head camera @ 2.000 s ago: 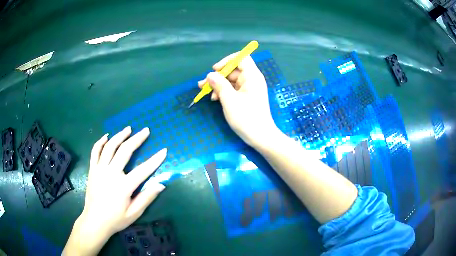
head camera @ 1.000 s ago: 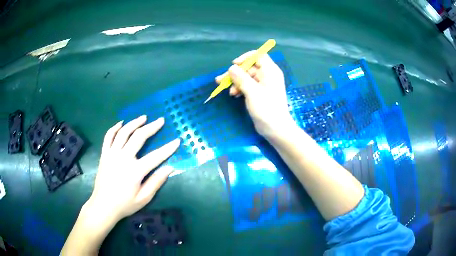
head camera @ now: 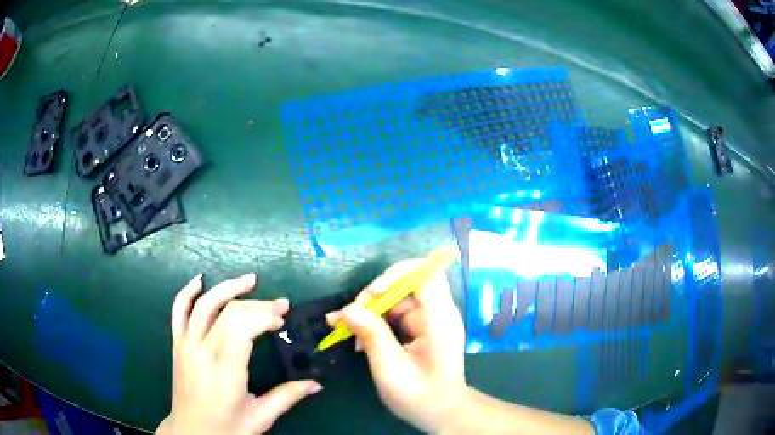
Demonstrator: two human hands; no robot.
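Note:
A black plastic housing (head camera: 299, 353) lies on the green mat near the lower edge of the view, between my hands. My left hand (head camera: 229, 361) is at its left side, fingers spread, fingertips close to or on its edge; whether it grips is hard to tell. My right hand (head camera: 408, 344) holds the yellow tweezers (head camera: 387, 296), their tip over the housing. Whether a pad is at the tip cannot be seen. The large blue film sheet with a grid of small dark pads (head camera: 365, 161) lies beyond my hands.
Several black housings (head camera: 153, 166) lie at left, some stacked. The blue sheet with dark strips (head camera: 586, 302) and overlapping pad sheets (head camera: 629, 183) lie at right. A small black part (head camera: 720, 151) is far right. A blue film scrap (head camera: 78, 344) is lower left.
My right hand and the tweezers have moved from the pad sheet down to the housing. My left hand has left the sheet's edge for the housing's side. The view has shifted.

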